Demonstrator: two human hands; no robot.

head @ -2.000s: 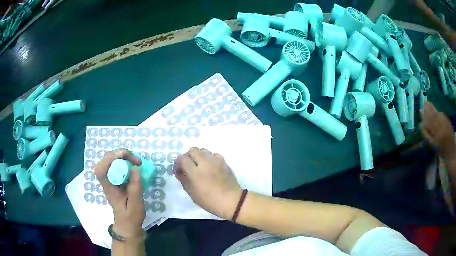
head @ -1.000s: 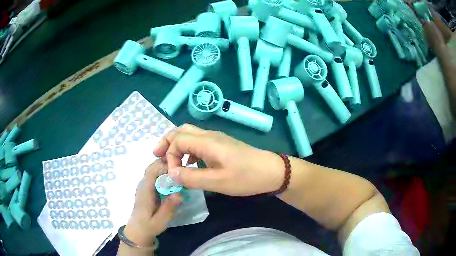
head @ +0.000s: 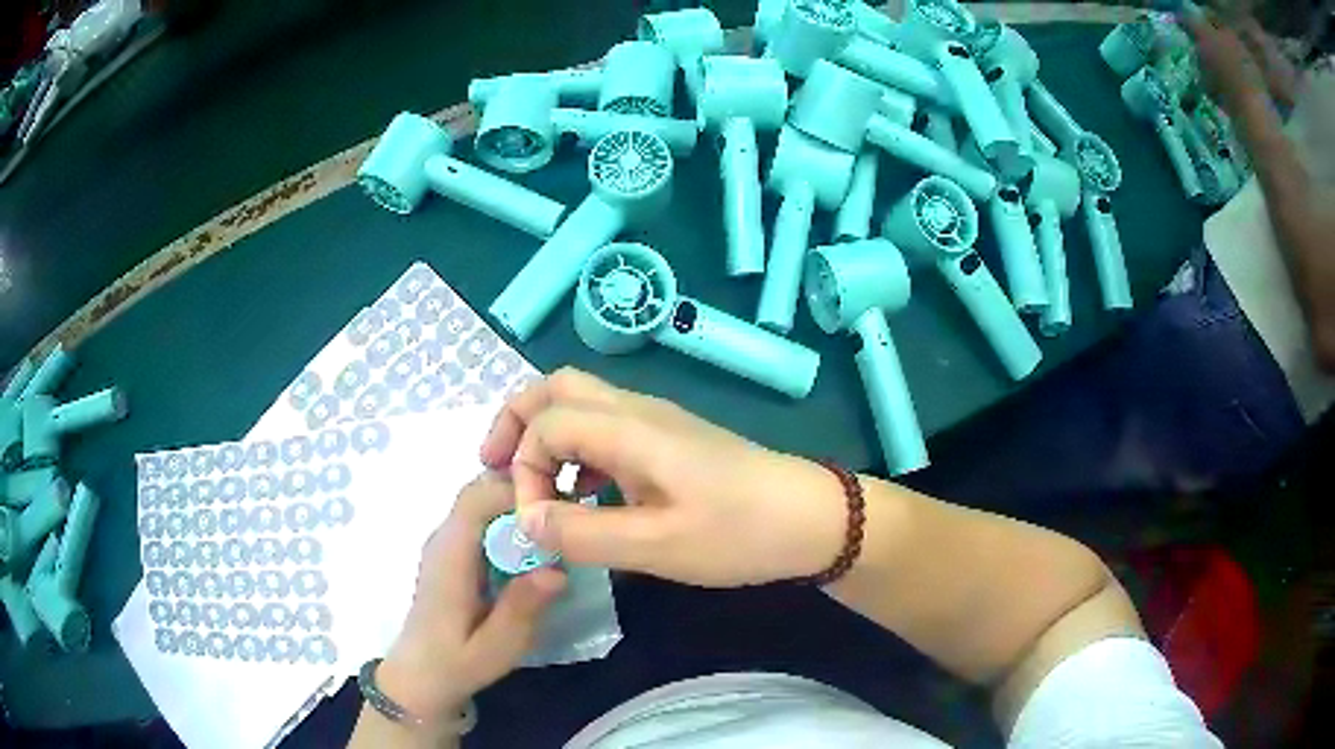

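Note:
My left hand (head: 476, 593) holds a turquoise fan, its round end (head: 515, 543) facing up; most of the fan is hidden by my hands. A pale round sticker (head: 518, 539) with grey printing lies on that end. My right hand (head: 630, 476) is over it, thumb and fingers pinched at the sticker's edge. Whether the fingers still grip the sticker cannot be told. Label sheets (head: 374, 505) with rows of grey ring prints lie to the left and under my hands.
A large heap of turquoise fans (head: 747, 351) lies beyond my hands, centre to right. A smaller turquoise pile (head: 59, 542) is at far left. Another person's arm (head: 1274, 161) is at the right edge. A pale strip (head: 220, 234) runs along the dark green table (head: 264, 315).
My right hand has come from above the sheets to the fan end in my left hand. A sticker now shows on that end. The view has shifted to the right.

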